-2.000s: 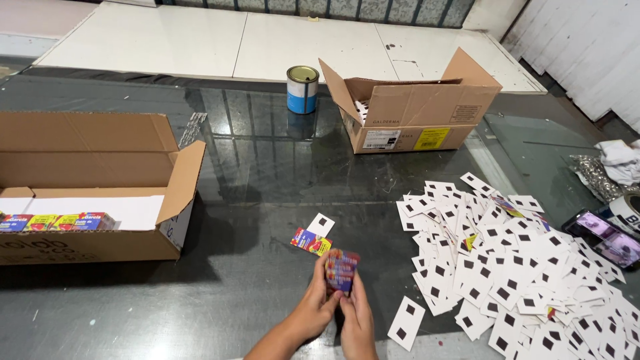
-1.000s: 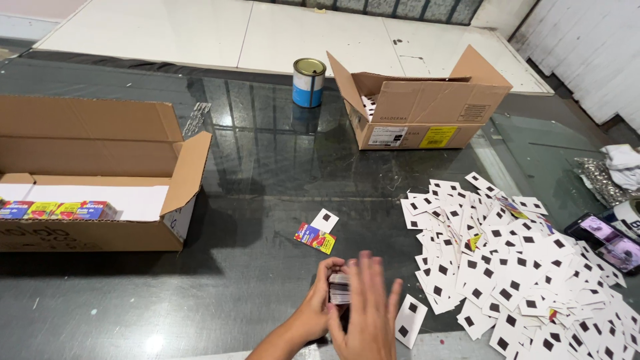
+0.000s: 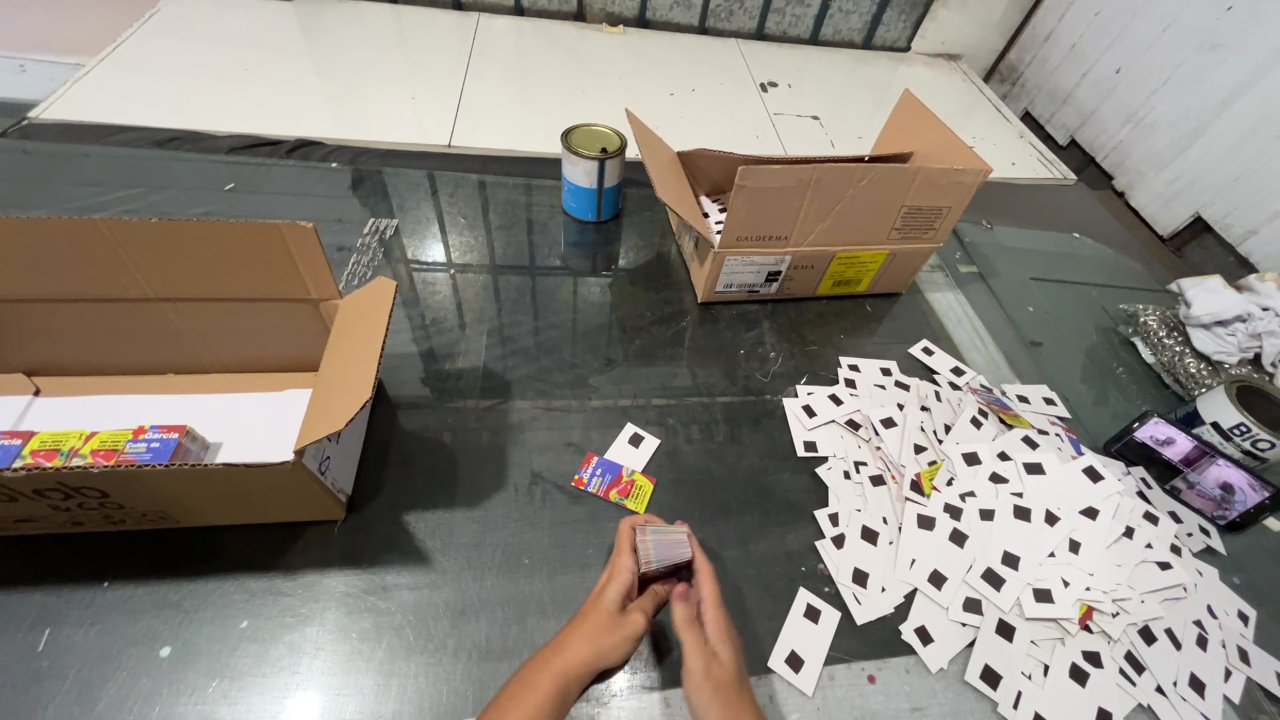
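Observation:
A thick stack of printed cards [image 3: 664,549] stands edge-up between my hands. My left hand [image 3: 618,610] grips it from the left, with fingers behind and the thumb in front. Against the stack's right side lies my right hand [image 3: 705,625], its fingers extended. Just beyond the hands, a colourful printed card [image 3: 614,482] rests on the dark tabletop, overlapping a white card with a black square [image 3: 633,446]. To the right spreads a large loose pile of white cards with black squares [image 3: 990,540]; one card [image 3: 804,641] lies apart at its near left edge.
An open cardboard box [image 3: 170,500] holding rows of colourful cards stands left. Another open cardboard box [image 3: 800,270] with cards inside is at the back, beside a metal can [image 3: 593,175]. At right are a phone [image 3: 1190,470], a tin [image 3: 1240,415] and a bag of small metallic items [image 3: 1170,350].
My right hand was raised with its fingers spread over the stack a second ago and is now against its side. Two seconds ago the stack showed its printed face; now its edges show.

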